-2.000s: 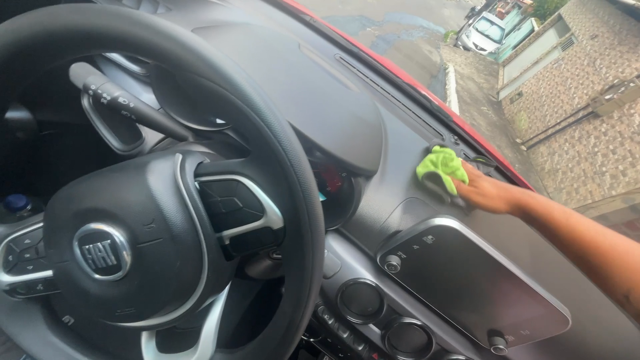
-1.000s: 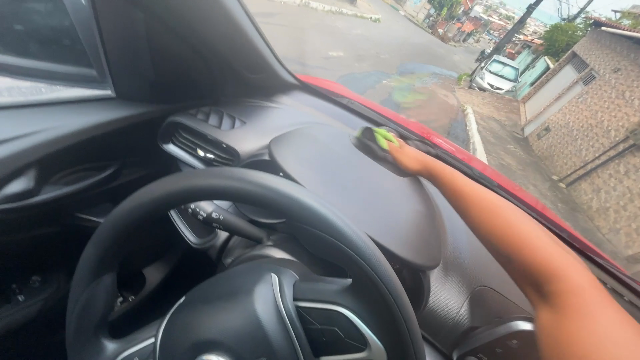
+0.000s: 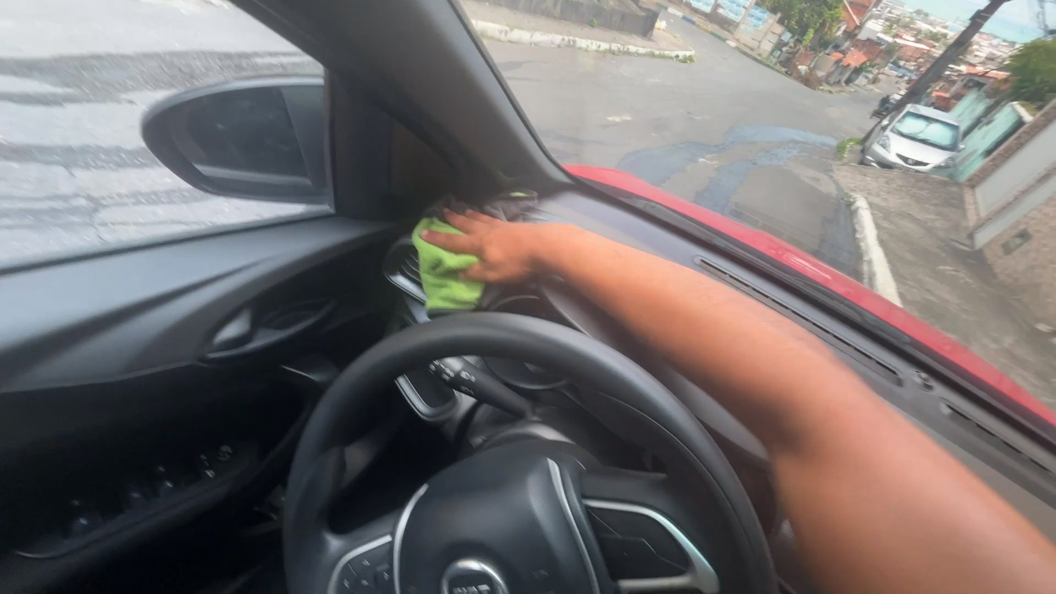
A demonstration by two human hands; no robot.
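My right hand [image 3: 499,247] is spread over a green and dark grey cloth [image 3: 450,276], pressing it on the far left corner of the dashboard. The green part hangs over the side air vent [image 3: 402,266], and the grey part bunches near the foot of the windshield pillar. My right arm reaches across the dashboard [image 3: 610,219] above the instrument cluster. Below it stands the black steering wheel [image 3: 487,330], with a stalk [image 3: 487,388] behind its rim. My left hand is out of the frame.
The driver's door [image 3: 165,305], with its inner handle [image 3: 268,326], lies at the left, and the side mirror [image 3: 239,140] is outside the window. The windshield pillar [image 3: 412,74] slants above my hand. A defroster vent [image 3: 800,318] runs along the windshield's base.
My right hand has moved left with the cloth, from near the centre screen, over the instrument hood, to the dashboard's left corner. The view has swung left.
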